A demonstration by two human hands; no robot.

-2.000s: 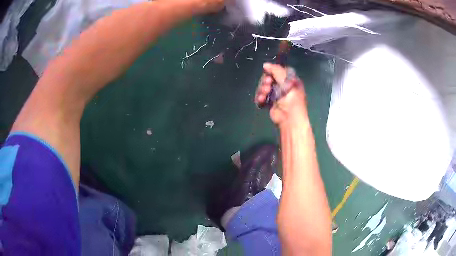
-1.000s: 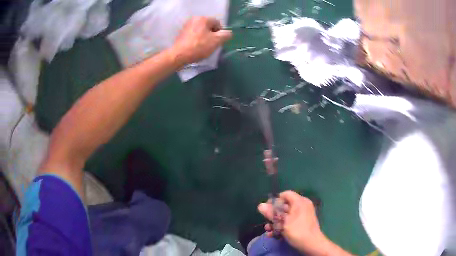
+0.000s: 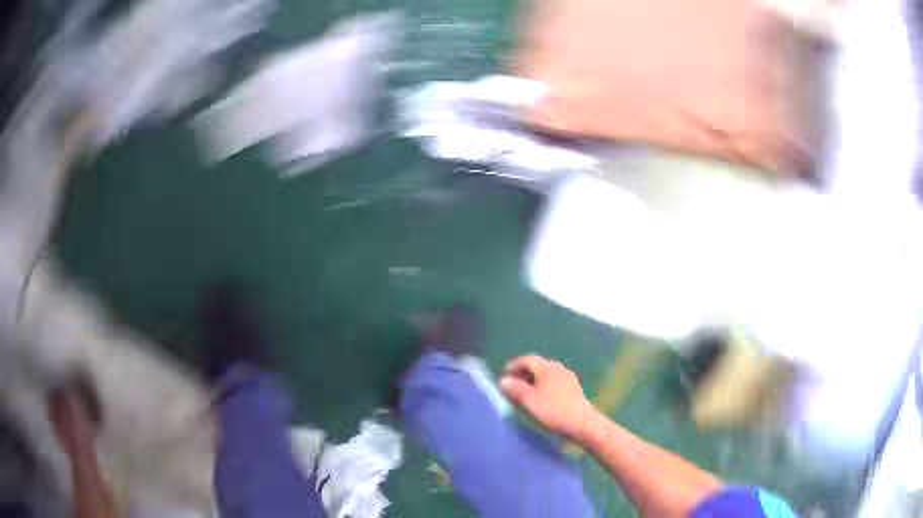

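Note:
The whole view is blurred by motion. My right hand (image 3: 547,390) is at the lower middle, beside my right trouser leg, with its fingers curled. No tool shows clearly in it, and a pale strip (image 3: 488,382) lies along the leg beside it. My left hand (image 3: 73,410) is small and smeared at the lower left, and its grip cannot be made out. White frayed cloth (image 3: 486,126) lies by the brown board (image 3: 658,76) at the upper right. A bright white roll end (image 3: 597,253) sticks out below the board.
White sheets (image 3: 314,91) lie on the green floor (image 3: 152,212) at the upper left. Pale wrapped material (image 3: 132,374) runs along the left side. White scraps (image 3: 359,470) lie between my feet. A tan object (image 3: 744,390) and a yellow line (image 3: 627,374) show at the lower right.
My left hand has dropped from the upper middle to the lower left. My right hand has moved slightly up; the long tool it held no longer shows. The view has shifted, showing more board.

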